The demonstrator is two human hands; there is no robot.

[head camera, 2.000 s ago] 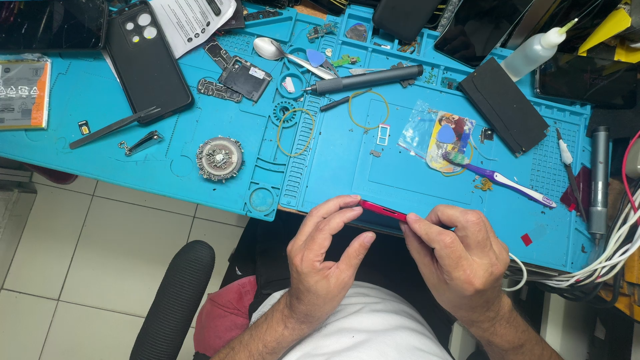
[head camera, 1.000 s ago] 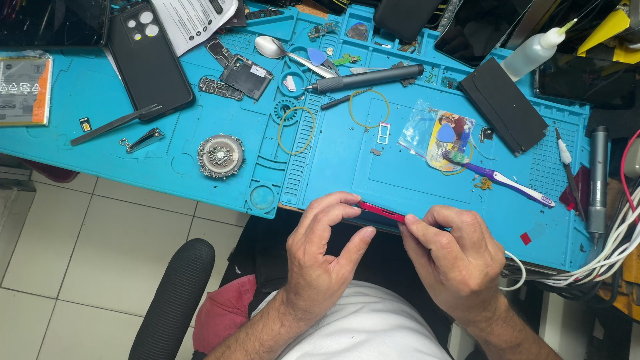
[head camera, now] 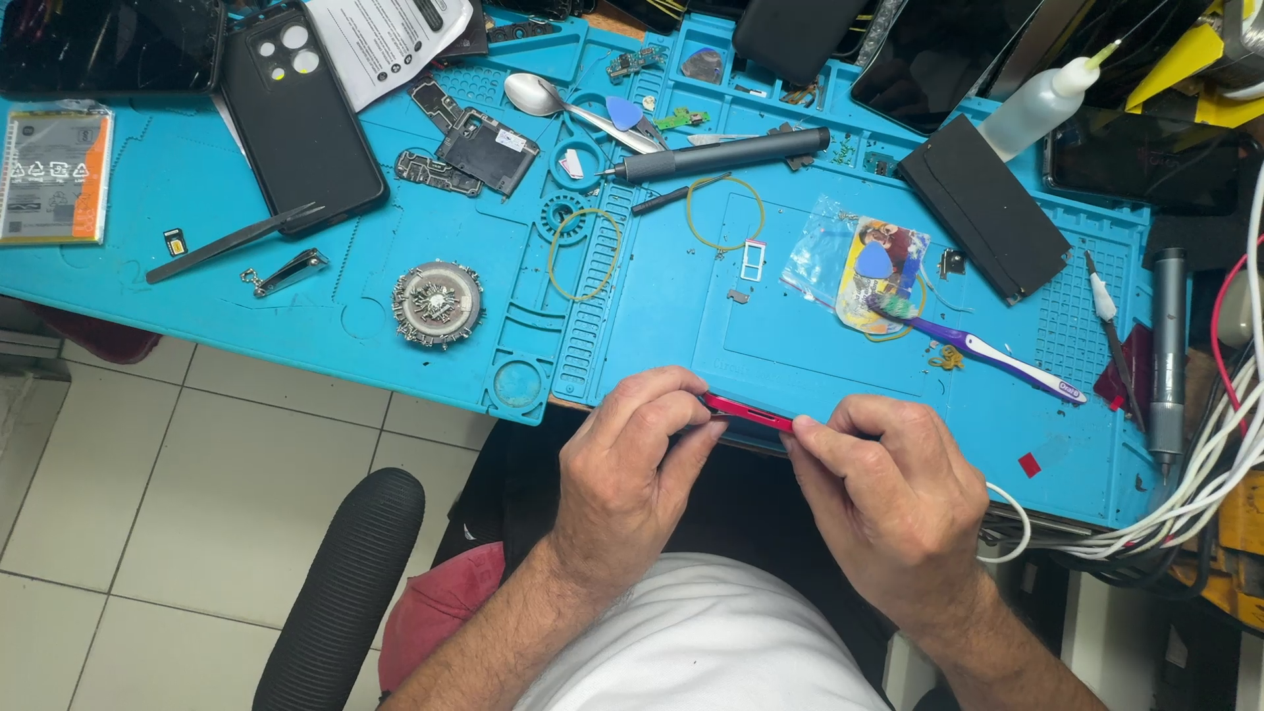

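Observation:
A thin red phone or phone frame (head camera: 749, 411) is held edge-up between my two hands, just off the front edge of the blue silicone repair mat (head camera: 652, 346). My left hand (head camera: 632, 474) grips its left end between thumb and fingers. At the right end, my right hand (head camera: 894, 494) pinches it with thumb and forefinger. The long edge facing the camera shows a slot; the flat faces are mostly hidden. Beyond the hands, a SIM tray (head camera: 753, 260) lies on the mat, with a rubber band (head camera: 726, 212) and a toothbrush (head camera: 987, 353) nearby.
At left lie a black phone case (head camera: 301, 128), tweezers (head camera: 232, 242), a phone battery (head camera: 56, 176) and a round bit holder (head camera: 437, 304). A pen-shaped screwdriver (head camera: 726, 155), spoon (head camera: 533, 95) and black box (head camera: 985, 209) lie farther back. White cables (head camera: 1175, 513) hang at right; an armrest (head camera: 341, 592) stands at lower left.

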